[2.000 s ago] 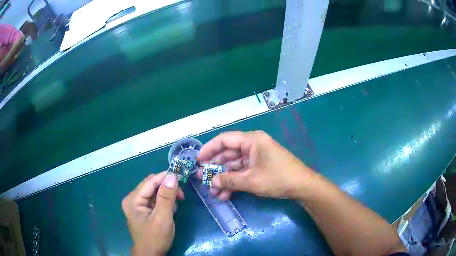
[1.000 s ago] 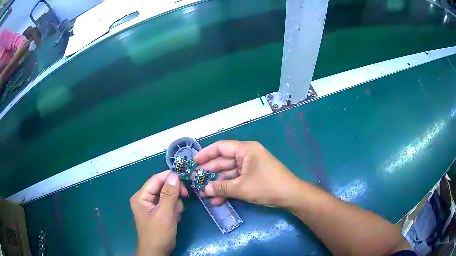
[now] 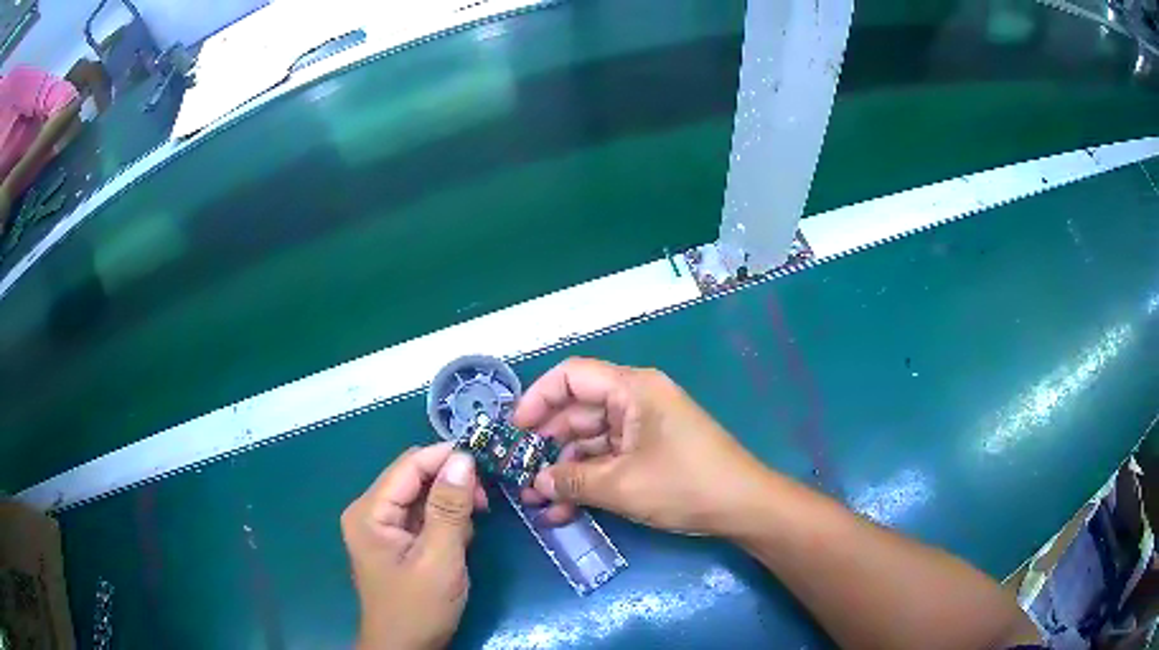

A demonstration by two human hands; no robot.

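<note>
A grey plastic housing with a round spoked head and a flat open handle (image 3: 575, 549) lies on the green bench top. Above it my left hand (image 3: 413, 540) pinches one circuit board (image 3: 483, 439) between thumb and fingers. My right hand (image 3: 636, 444) pinches another board (image 3: 528, 460) at its right. The two boards meet edge to edge over the lower part of the round head; I cannot tell whether they are joined. My fingers and the boards hide the top of the handle.
A white metal post (image 3: 786, 140) stands on the white rail (image 3: 559, 311) beside the green belt (image 3: 381, 203). A brown carton (image 3: 32, 578) and a thin board strip (image 3: 102, 616) are lower left. A scrap box (image 3: 1080, 578) is lower right. A person in pink (image 3: 28, 114) and a white sheet (image 3: 254, 57) are across.
The two boards were apart two seconds ago and now meet edge to edge, turned more level. My hands have shifted slightly right. More of the housing's spoked head shows.
</note>
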